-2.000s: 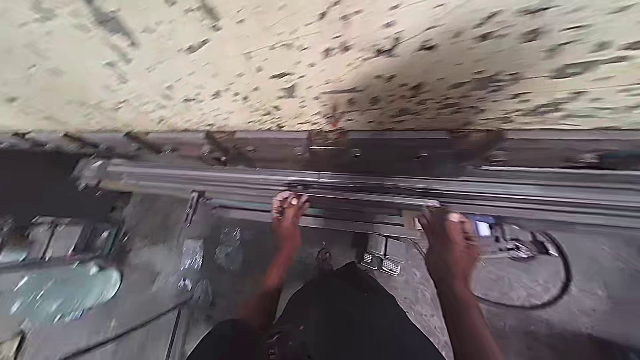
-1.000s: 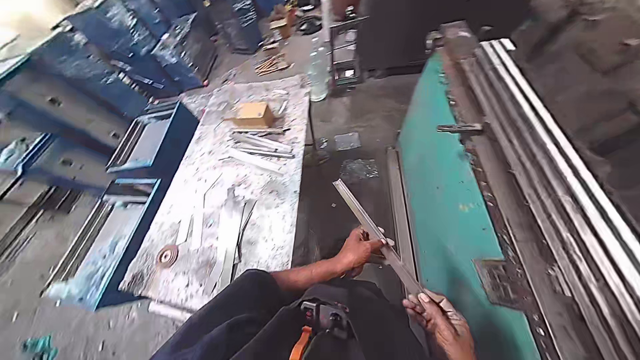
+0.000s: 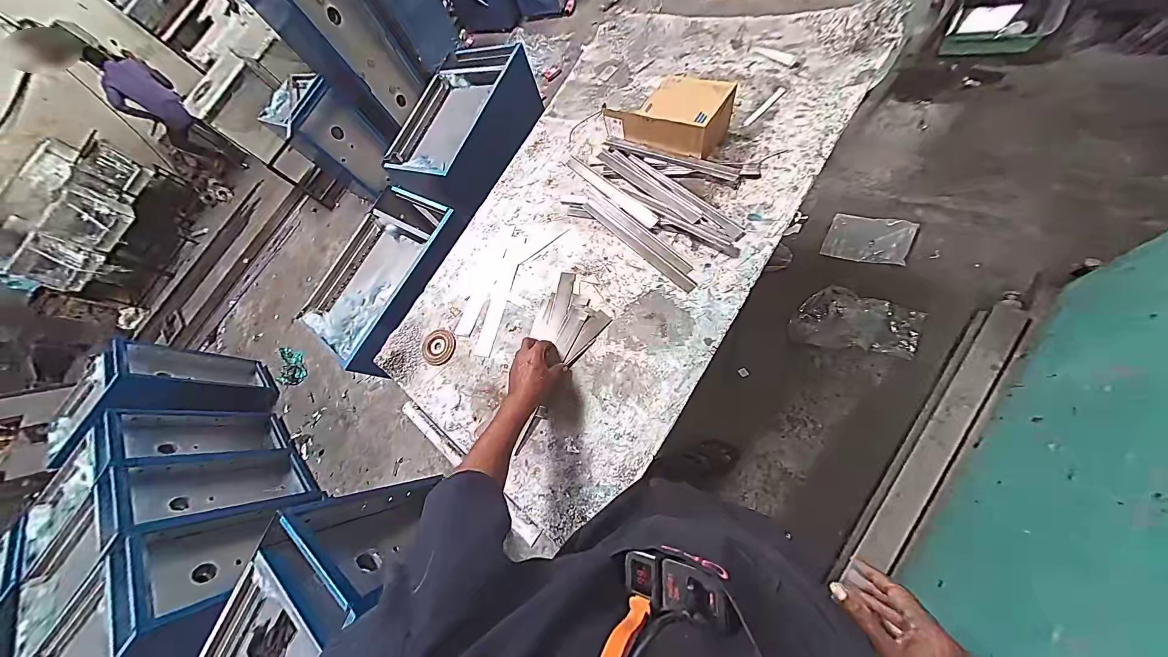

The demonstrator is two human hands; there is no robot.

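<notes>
My left hand [image 3: 537, 370] reaches over the white, stained worktable [image 3: 639, 401] and touches the near end of a fanned bunch of flat metal strips [image 3: 572, 319]; whether its fingers grip any is hard to tell. Left of it lie pale flat strips [image 3: 495, 306] and a brown ring-shaped roll or disc [image 3: 439, 347]. Farther up the table, a pile of metal channel pieces [image 3: 657, 205] rests beside a cardboard box [image 3: 689, 114]. My right hand [image 3: 890, 607] is low at the right, near the green machine panel; its fingers are partly bent, and what it holds, if anything, is unclear.
Blue metal cabinets [image 3: 214, 484] stand at the left, and more blue casings [image 3: 465, 119] line the table's far left side. At right is a green panel [image 3: 1068, 456] with a long metal beam [image 3: 940, 438] beside it. Plastic bags [image 3: 858, 324] lie on the floor. A person [image 3: 151, 91] is far left.
The view has swung from the machine to the table. One second ago both hands held a long metal strip; now they are apart, the left at the fanned strips on the table.
</notes>
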